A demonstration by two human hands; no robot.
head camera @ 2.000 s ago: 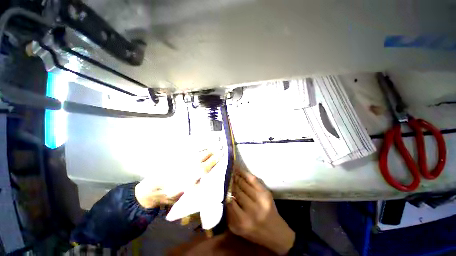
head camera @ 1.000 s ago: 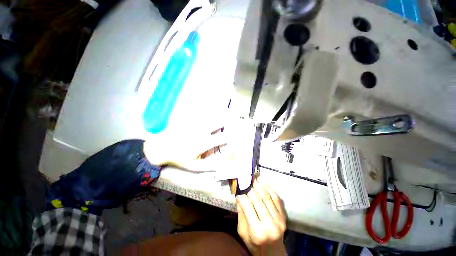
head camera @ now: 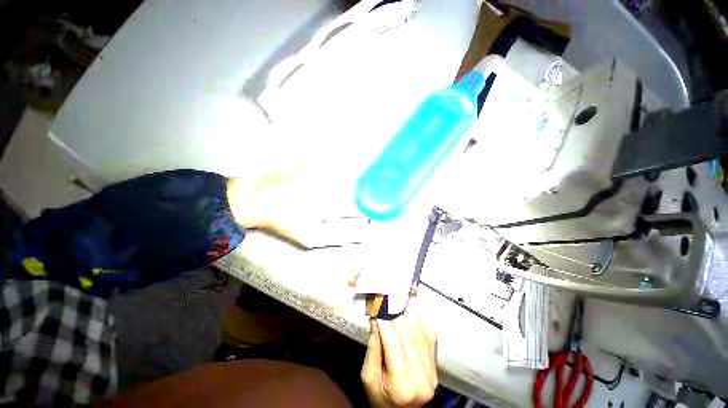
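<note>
The fabric band [head camera: 424, 253] shows a narrow navy edge beside a glaring white strip [head camera: 389, 267], running from the needle area to the table's front edge. Its near end turns over, showing navy and orange-brown. My right hand [head camera: 401, 358] has its fingertips on that near end and grips it at the table edge. My left hand [head camera: 279, 205] reaches in from the left, flat over the white area; glare washes out its fingers, so its hold cannot be told. The sewing machine [head camera: 591, 139] stands to the right; its needle is lost in glare.
A bright blue bottle-shaped object [head camera: 419, 151] is beyond the band. White slotted strips [head camera: 319, 44] lie at the far left. Slotted white pieces [head camera: 527, 323] and red-handled scissors [head camera: 563, 374] lie to the right. The white table's worn front edge [head camera: 291, 299] runs below my left hand.
The view has swung left, so the machine and scissors sit further right and the blue object nearer the middle. My right hand stays at the band's near end; my left forearm appears higher.
</note>
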